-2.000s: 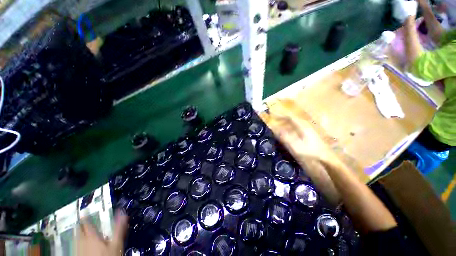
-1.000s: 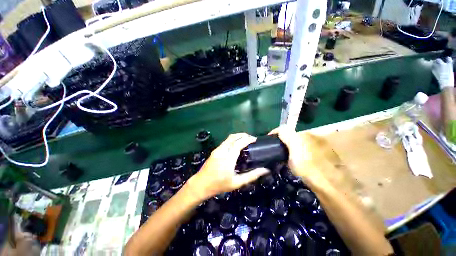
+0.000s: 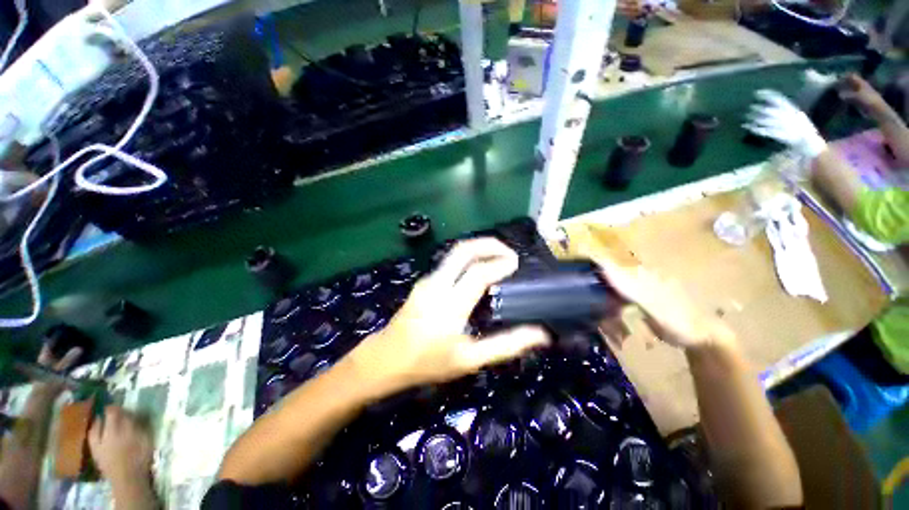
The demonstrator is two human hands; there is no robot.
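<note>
A black cylindrical unit [image 3: 553, 297] lies sideways between my hands above the tray. My left hand [image 3: 449, 324] is at its left end, with the thumb below and the fingers above. My right hand [image 3: 653, 304] is at its right end and is blurred. The glossy black blister tray [image 3: 508, 438] with rows of round pockets lies beneath my hands and is partly hidden by my left forearm.
The green conveyor [image 3: 339, 224] runs behind the tray, with spaced black cylinders [image 3: 626, 162] on it. A pale metal post [image 3: 565, 120] stands behind my hands. A tan board [image 3: 698, 289] with a white cloth [image 3: 794, 249] is at right. Neighbours' hands show at both sides.
Two seconds ago my hands were apart over the tray's two sides. Since one second ago, the cylinder and my hands have shifted slightly right. A neighbour's hands have appeared at lower left.
</note>
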